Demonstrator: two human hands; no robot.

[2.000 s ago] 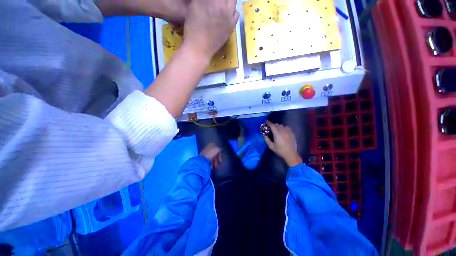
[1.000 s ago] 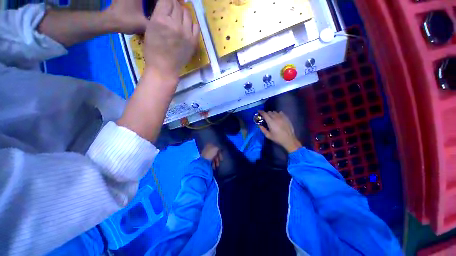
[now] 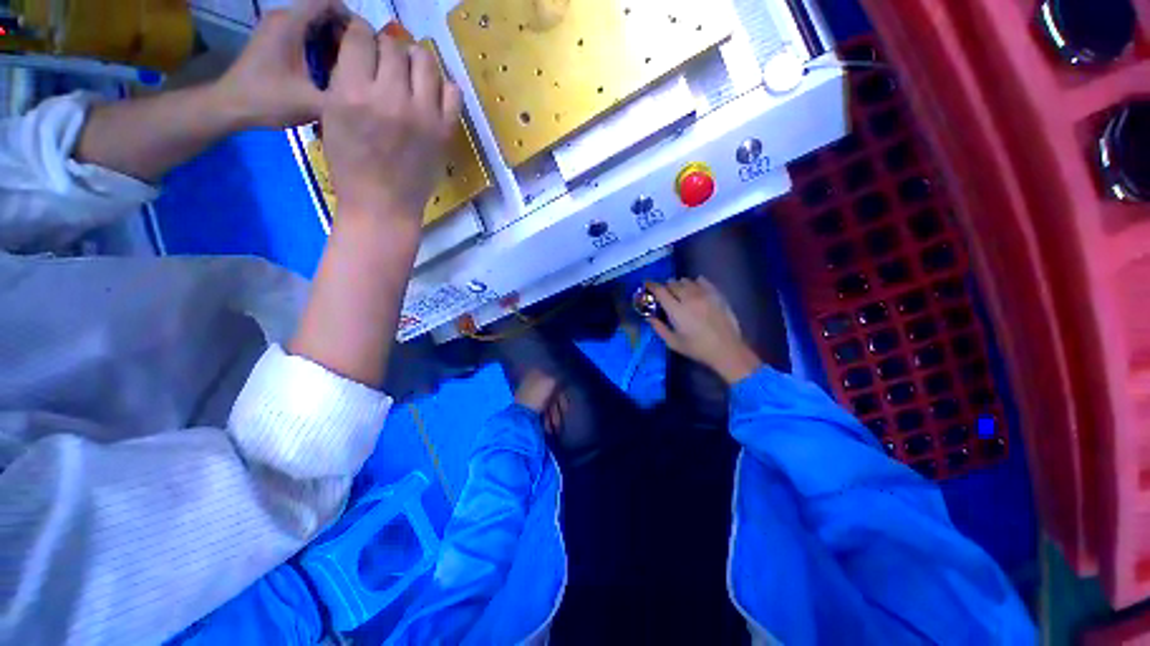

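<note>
My right hand [image 3: 701, 326] rests over my right thigh and holds a small round shiny watch case [image 3: 648, 303] between its fingertips. My left hand [image 3: 542, 396] lies on my left thigh, partly in shadow; nothing is seen in it and its fingers look loosely curled. The white benchtop machine [image 3: 605, 265] is in front of my knees, with a gold-yellow fixture plate [image 3: 593, 76] on top, tilted in view.
Another person's hands [image 3: 385, 126] reach over the machine's left plate with a small dark object. A red emergency stop [image 3: 695, 186] is on the panel. Pink-red foam trays [image 3: 996, 252] with dark round units stand at right. A red grid crate [image 3: 908, 316] is low at right. A blue stool [image 3: 378, 543] is lower left.
The view has turned, so the machine appears tilted and further left. The other person's hands have risen slightly with a dark object. My right hand still holds the watch case.
</note>
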